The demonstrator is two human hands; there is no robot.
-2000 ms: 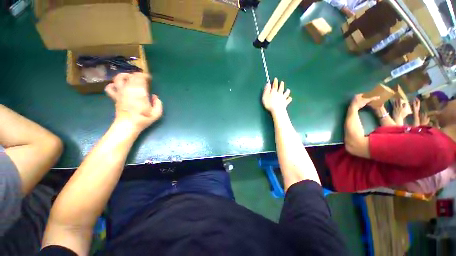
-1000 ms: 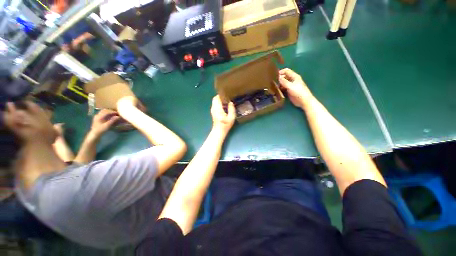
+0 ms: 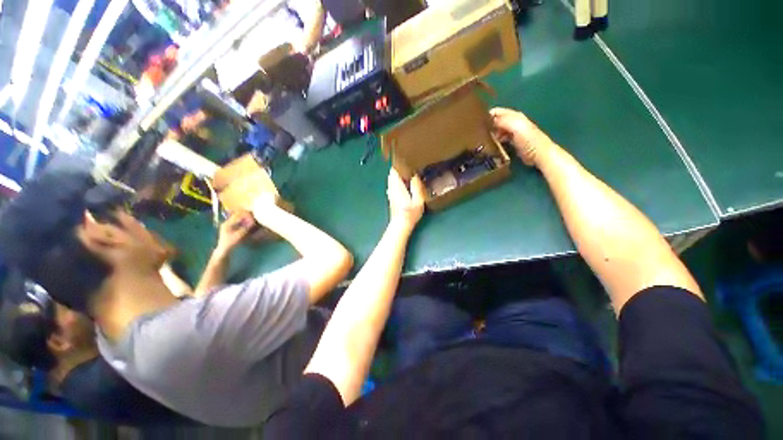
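Observation:
An open brown mailer box (image 3: 468, 191) sits on the green bench top in front of me. Its lid (image 3: 446, 127) stands up from the back edge. A black coiled cable (image 3: 464, 163) and a pale shiny patch, like a clear plastic bag (image 3: 442, 183), show inside. My left hand (image 3: 405, 199) holds the box's left end, with the fingers at the side flap. My right hand (image 3: 517, 137) is at the right end near the lid's edge, its fingertips partly hidden.
A black case (image 3: 359, 90) with red terminals and a large printed carton (image 3: 455, 47) stand behind the box. A worker in grey (image 3: 232, 344) at the left handles another brown box (image 3: 245, 185). A pale seam (image 3: 657, 116) crosses the bench at right. A blue stool (image 3: 755, 318) is below.
Since two seconds ago, both hands have come to the box's ends; my right hand was on the bare mat before. In the last second the view has turned left, and the hands stay at the box.

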